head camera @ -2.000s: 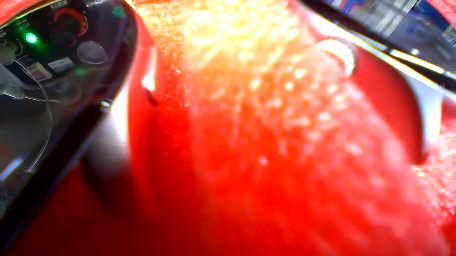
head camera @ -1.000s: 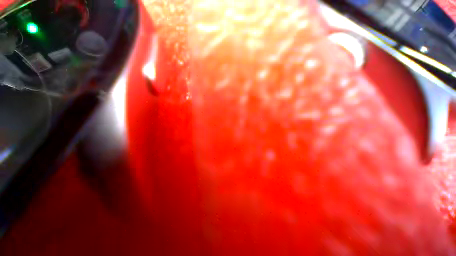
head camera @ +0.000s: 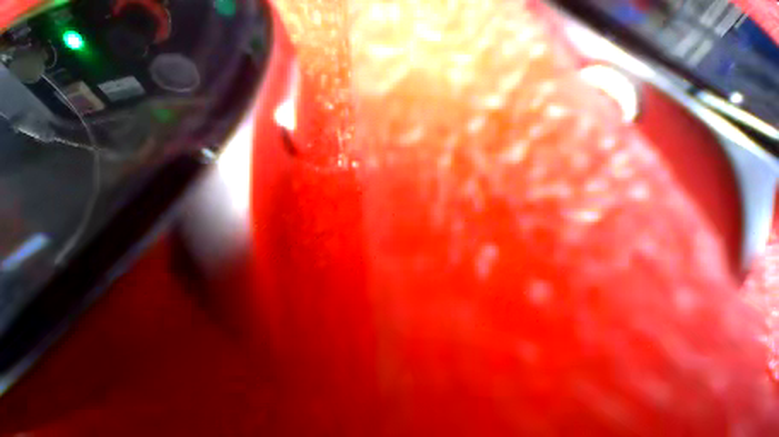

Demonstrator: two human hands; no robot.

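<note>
A smartwatch head (head camera: pixel 128 154) with dark glass and a silver rim fills the left of the view, very close and cut off by the edge. Its glass reflects a green light and round shapes. A second smartwatch head (head camera: pixel 683 60) is at the upper right, also cut off, with a bright metal rim and a silver lug below it. Both sit in the red foam tray (head camera: pixel 512 282), whose blurred wall rises between them. Neither of my hands is in view.
The red foam fills the middle and bottom of the view, glaring yellow-white at the top. A small shiny metal part (head camera: pixel 611 85) shows beside the right watch. Nothing beyond the foam and watches can be made out directly.
The left watch and the foam edge beside it have shifted a little to the right in the picture. The reflections on the glass have shifted too. No hand appears.
</note>
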